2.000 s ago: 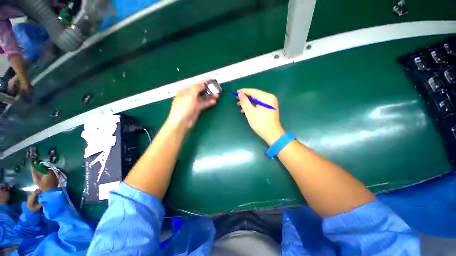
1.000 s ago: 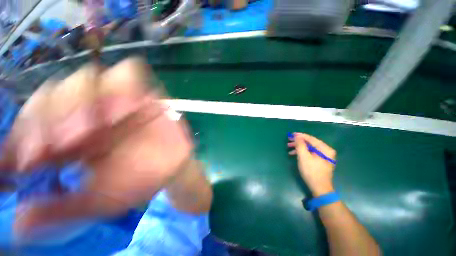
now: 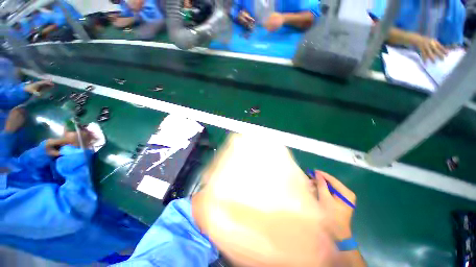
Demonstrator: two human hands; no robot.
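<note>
My left hand (image 3: 261, 193) is raised close to the camera, large, blurred and overexposed. Its fingertips cannot be made out, and I cannot tell whether it holds anything. It covers part of the bench and overlaps the view of my right hand. My right hand (image 3: 336, 208) is over the green bench top, to the right of my left hand, and holds a thin blue pen-like tool (image 3: 341, 196). Part of its fingers is hidden. A small module (image 3: 253, 110) lies on the green conveyor beyond the white rail (image 3: 313, 146).
A black box (image 3: 166, 160) with white paper stands to the left. More modules (image 3: 104, 114) lie on the bench near a neighbouring worker. A slanted pale post (image 3: 412, 117) rises from the rail. A black tray (image 3: 463, 234) is at the right edge. People sit across the conveyor.
The view has swung left, bringing the box and neighbouring workers into sight. My left hand moved from the rail, where it held a module, up near the camera. My right hand keeps the blue tool.
</note>
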